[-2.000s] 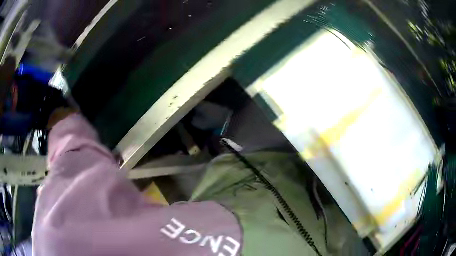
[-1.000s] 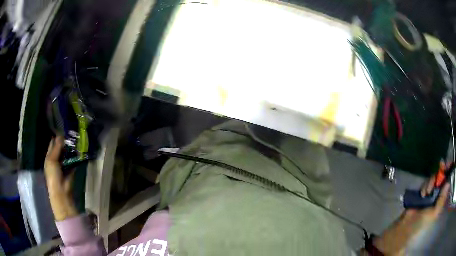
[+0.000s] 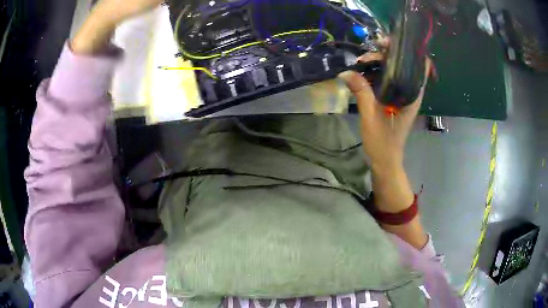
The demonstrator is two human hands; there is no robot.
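Observation:
A black socket strip housing (image 3: 279, 73) lies tilted over the front of the white work board (image 3: 133, 84), its right end raised. Its compartments face me, with a yellow wire (image 3: 252, 43) looping across and blue wires (image 3: 282, 27) above. My left hand (image 3: 120, 13) is at the housing's upper left, its fingers cut off by the top edge, so its grip is unclear. My right hand (image 3: 387, 111) is closed around a dark tool with an orange part, seemingly the soldering gun (image 3: 407, 60). My right thumb and fingertips touch the housing's right end.
The dark green mat (image 3: 468, 78) extends to the right. A small metal piece (image 3: 437, 123) is at its front edge. A red band (image 3: 398, 212) is on my right wrist, and a thin black cord (image 3: 270, 175) crosses my apron. A black box (image 3: 515, 251) is at lower right.
The housing has moved from the left side onto the white board. My left hand has moved up and right; my right hand has come in from the far right with the tool.

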